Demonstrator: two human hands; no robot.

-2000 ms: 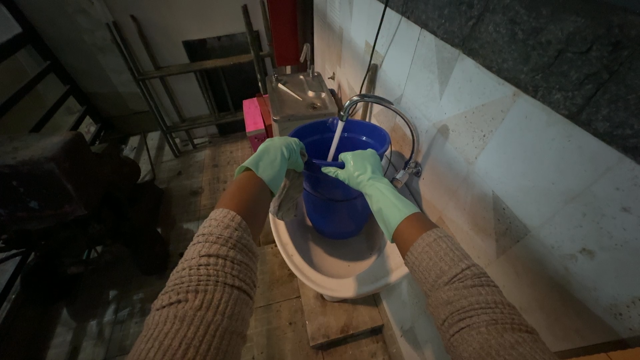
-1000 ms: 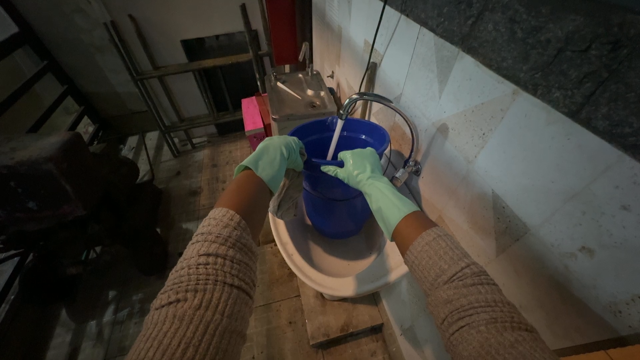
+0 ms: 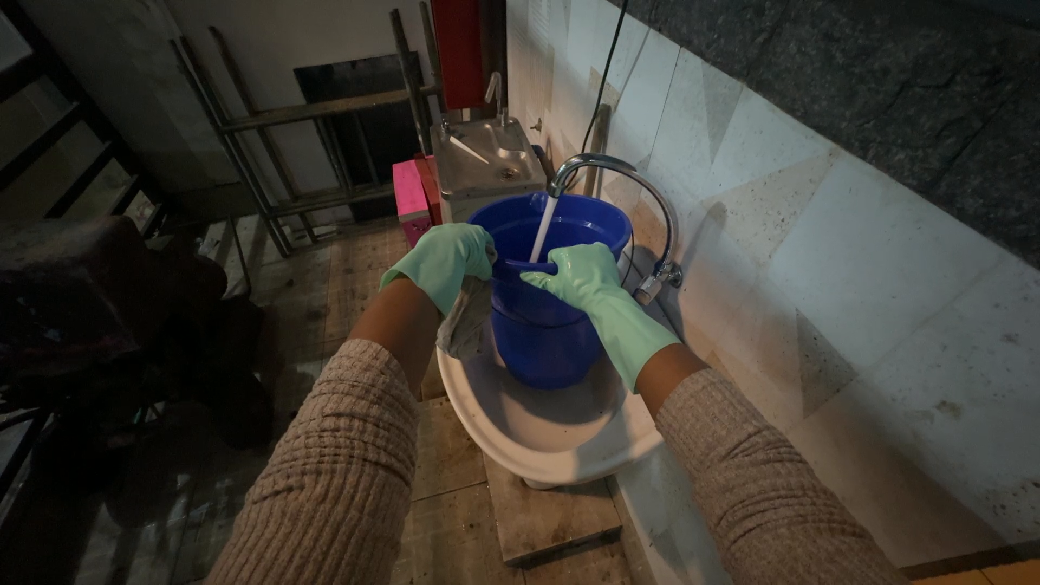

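Note:
A blue plastic bucket (image 3: 540, 337) stands in a white washbasin (image 3: 561, 467), and water runs into it from a curved chrome faucet (image 3: 621, 162). Both my hands wear pale green rubber gloves. My left hand (image 3: 455, 260) is at the bucket's near left rim and holds a wet grey cloth (image 3: 465, 321) that hangs down beside the bucket. My right hand (image 3: 581, 276) grips the near rim, its thumb pointing left along the outside. How full the bucket is cannot be seen.
Behind the basin is a stainless steel sink (image 3: 487, 162) beside a pink box (image 3: 412, 195). A metal frame (image 3: 317, 110) leans near the back wall. Dark bulky objects (image 3: 106, 301) stand at the left. A tiled wall (image 3: 861, 244) runs along the right.

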